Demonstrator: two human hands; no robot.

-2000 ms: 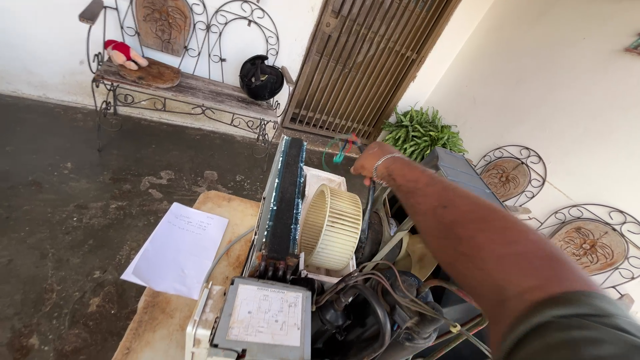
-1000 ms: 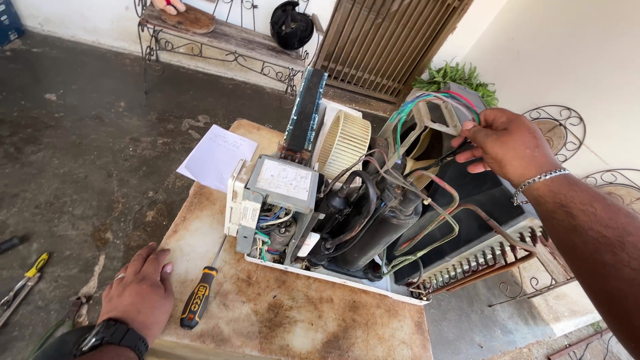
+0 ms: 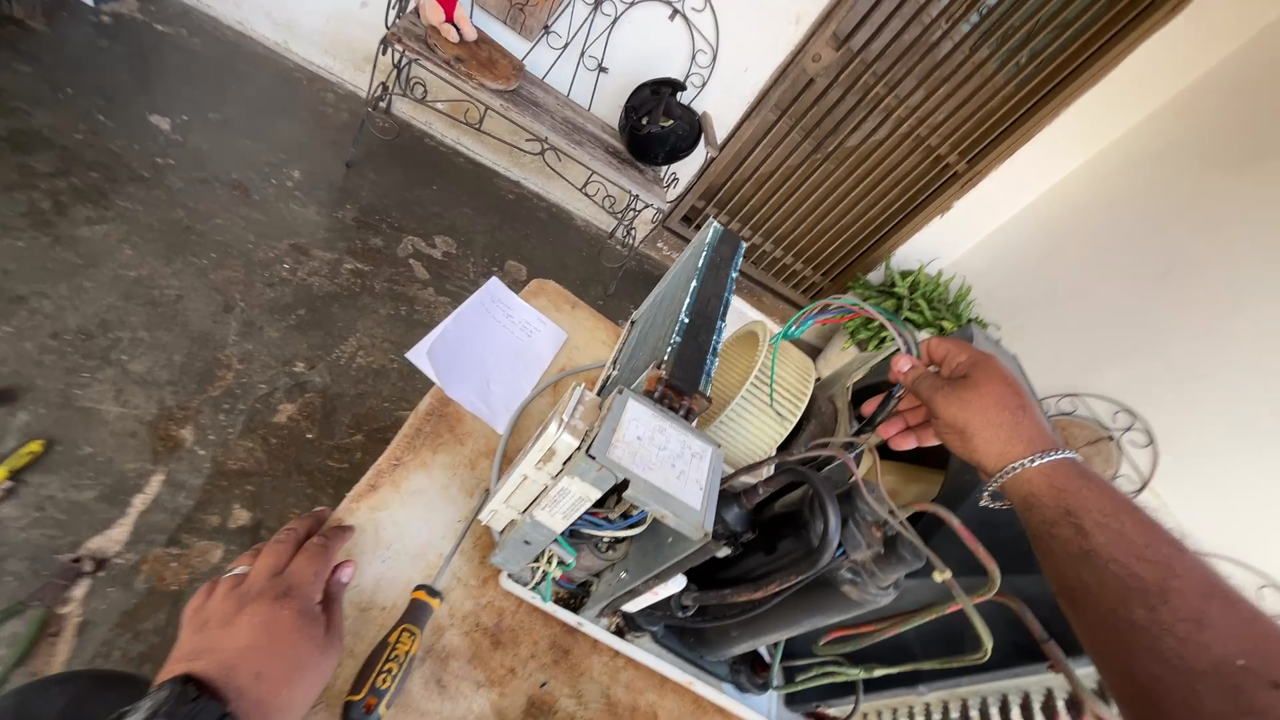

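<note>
An opened window air conditioner stands on a worn wooden table (image 3: 440, 480). Over it, my right hand (image 3: 950, 400) grips a bundle of coloured wires (image 3: 850, 310), whose loose ends arch left above the cream blower wheel (image 3: 765, 390). The finned coil (image 3: 680, 310) rises beside the wheel. In front of the coil is the metal control box (image 3: 660, 455), with a diagram on top and wires at its open side. Bent copper tubes (image 3: 960, 600) run past the dark compressor (image 3: 860, 560). My left hand (image 3: 270, 610) rests at the table's left edge, holding nothing, near an INGCO screwdriver (image 3: 395, 650).
Sheets of paper with handwriting (image 3: 490, 350) lie at the table's far corner. A bench (image 3: 560, 120) with a black helmet (image 3: 660, 122) stands by the wall, beside a slatted door (image 3: 900, 130). A potted plant (image 3: 920, 300) is behind the unit. A yellow-handled tool (image 3: 22, 458) is at far left.
My left hand, out of view two seconds ago, is at the table's left edge. My right hand has come back from the unit's far end, still with the wires.
</note>
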